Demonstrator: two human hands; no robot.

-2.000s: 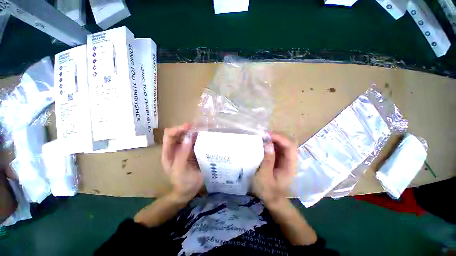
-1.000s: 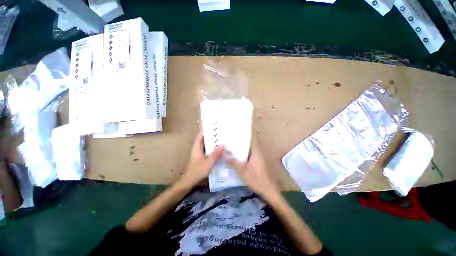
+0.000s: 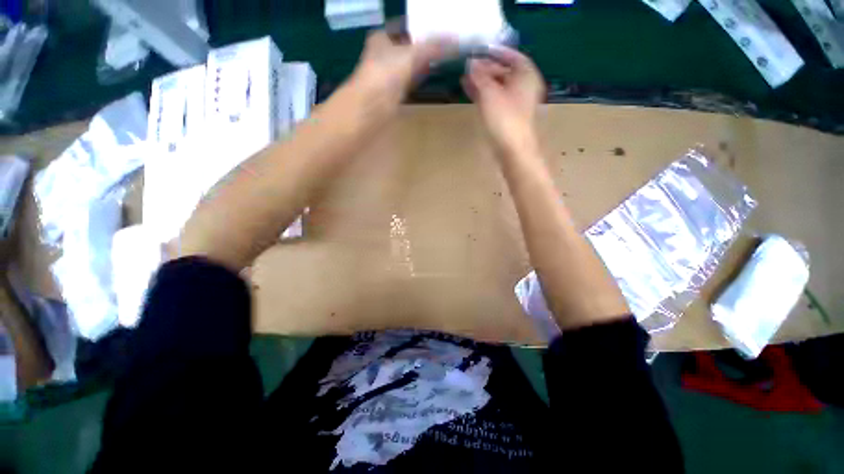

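A white toothbrush box (image 3: 453,17) with clear film at its near end is over the green belt, cut off by the top edge. My left hand (image 3: 396,63) holds its near left corner. My right hand (image 3: 504,85) has its fingers curled at the film at the near right end; both hands are blurred. Loose clear bags (image 3: 662,236) lie fanned on the tan board (image 3: 407,305), partly behind my right forearm. Unbagged white boxes (image 3: 242,102) stand at the left, partly hidden by my left arm.
Crumpled cloudy bags (image 3: 88,208) lie at the far left, near another person's arm (image 3: 26,333). A rolled white packet (image 3: 761,294) lies at the right. More boxes (image 3: 751,42) are on the green belt. A red object (image 3: 750,381) is below the board.
The box went into the clear bag, then both hands carried it forward from near my body to over the belt. The view has shifted slightly.
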